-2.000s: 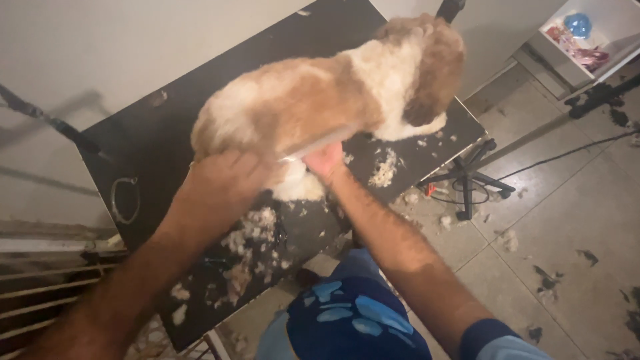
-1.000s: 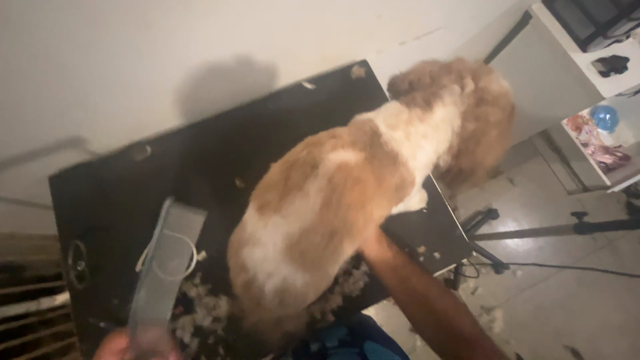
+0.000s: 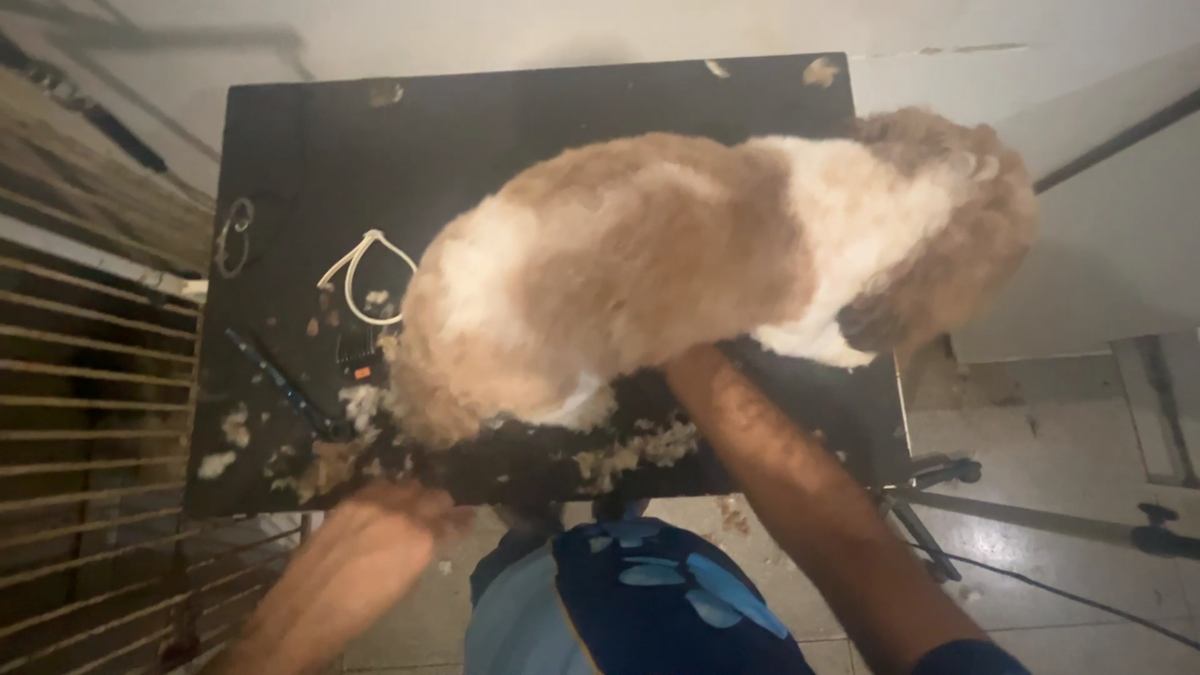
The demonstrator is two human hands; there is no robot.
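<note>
A tan and white dog [image 3: 637, 262] stands on a black grooming table [image 3: 375, 150], its head toward the right. My right forearm reaches up to the dog's underside; the right hand is hidden beneath the body. My left hand [image 3: 412, 516] is blurred at the table's near edge, below the dog's rear end, and what its fingers do is unclear. Left of the dog lie a white cord loop [image 3: 361, 281], a black clipper guard comb [image 3: 356, 349] with an orange mark, and a dark slim tool [image 3: 281, 382]. Clipped fur [image 3: 637, 455] is scattered along the near side.
A rack of metal bars [image 3: 94, 403] stands at the left, against the table. The wall runs behind the table. A dark stand leg [image 3: 1022, 516] and a cable [image 3: 1059, 591] are on the tiled floor at the right. A dark arm [image 3: 1116, 145] slants beside the dog's head.
The comb seen at my left hand a second ago is no longer visible. That hand is now at the table's near edge. My right arm still reaches under the dog. The view has shifted.
</note>
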